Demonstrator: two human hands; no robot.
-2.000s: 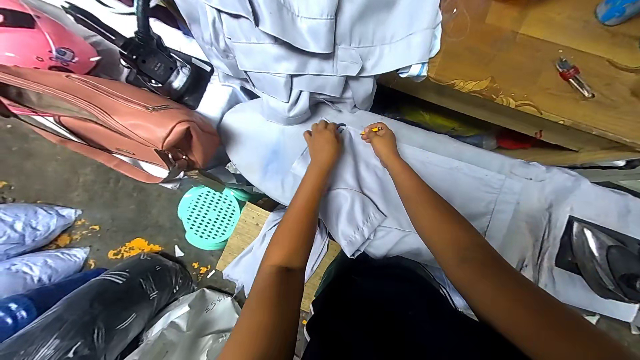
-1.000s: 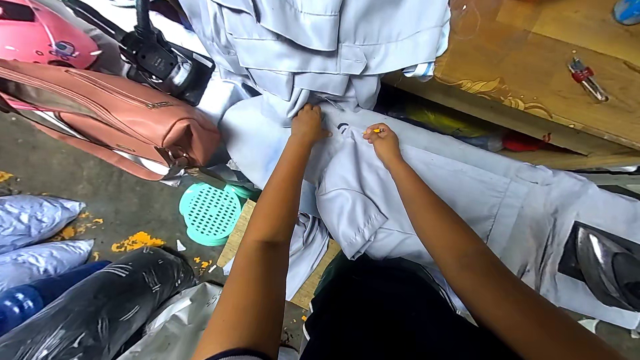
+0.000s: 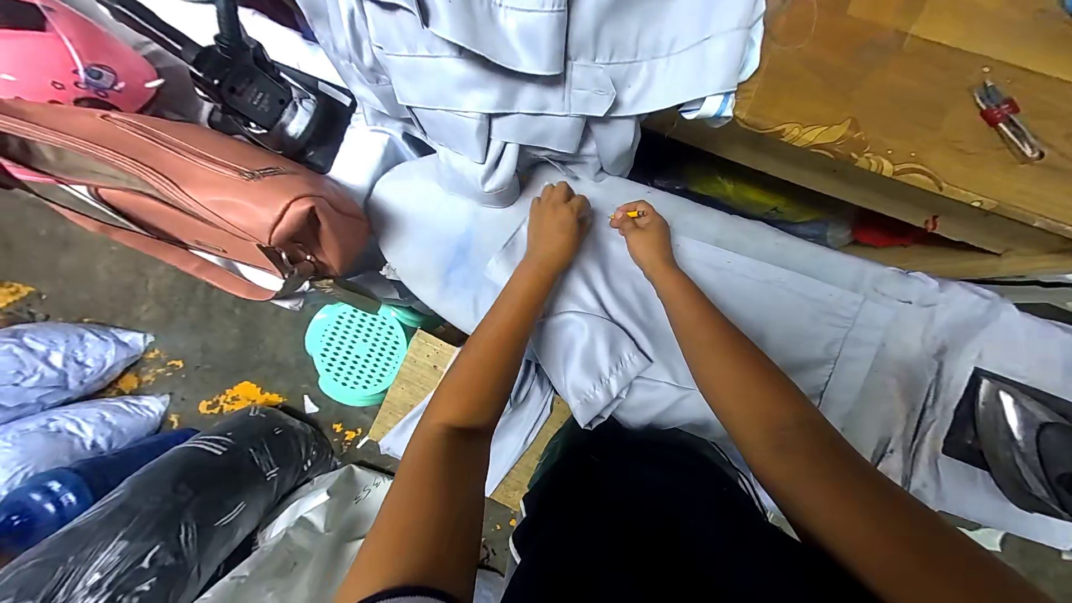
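A light grey garment [image 3: 720, 310] lies over a cloth-covered ironing board [image 3: 427, 234]. My left hand [image 3: 559, 219] presses on the garment near the board's rounded end, with its fingers bent; whether they pinch the cloth cannot be told. Just to its right, my right hand [image 3: 645, 234] holds a short yellow pencil [image 3: 628, 214] between thumb and fingers, close above the garment. A satin-like sleeve or flap [image 3: 590, 360] hangs at the board's near edge. More folded light grey garments [image 3: 502, 84] are piled beyond my hands.
A clothes iron [image 3: 1017, 444] rests on a dark pad at the board's right end. A wooden table [image 3: 904, 84] with pens [image 3: 1007, 121] stands at the upper right. To the left are a brown-pink leather bag [image 3: 184, 193], a pink helmet [image 3: 75, 59], a green perforated stool [image 3: 358, 347] and wrapped packages [image 3: 167, 502].
My left hand has moved from the cloth beside the garment pile back toward my right hand, and now covers the dark-edged opening or mark seen one second ago. The pencil stays in my right hand.
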